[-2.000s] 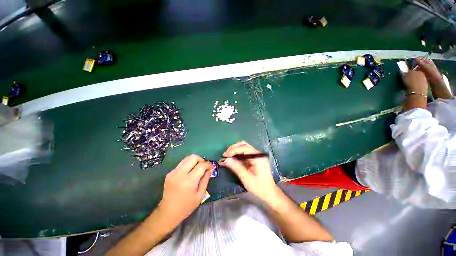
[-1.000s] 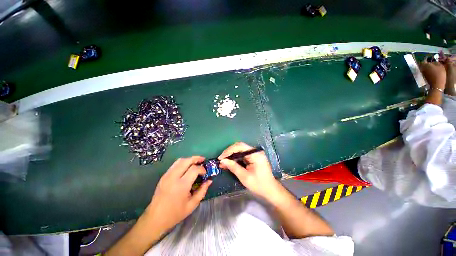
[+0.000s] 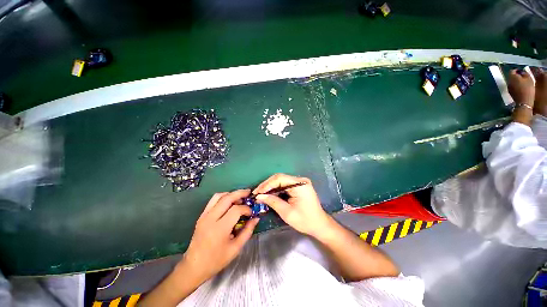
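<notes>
A small dark blue electronic unit (image 3: 255, 207) is held between my hands near the bench's front edge. My left hand (image 3: 221, 228) grips it from the left, with a bit of yellow showing under its fingers. My right hand (image 3: 294, 207) holds slim dark tweezers (image 3: 286, 187), their tip at the top of the unit. The fingertips hide most of the unit and any part at the tip. A pile of dark leaded components (image 3: 188, 149) lies on the bench ahead and to the left. A smaller pile of small pale pieces (image 3: 277, 123) lies to its right.
A white rail (image 3: 222, 77) separates the bench from the green conveyor (image 3: 240, 36), which carries spaced units. Several units (image 3: 462, 83) lie on the bench at right, near another person's hands (image 3: 520, 87) and white sleeve. Clear plastic (image 3: 24, 162) is at left. A pale strip (image 3: 500, 85) is at right.
The unit has turned in my left fingers and shows more of its blue face. The tweezers have moved slightly left over it. Conveyor units have shifted left. The neighbour's hands have moved right.
</notes>
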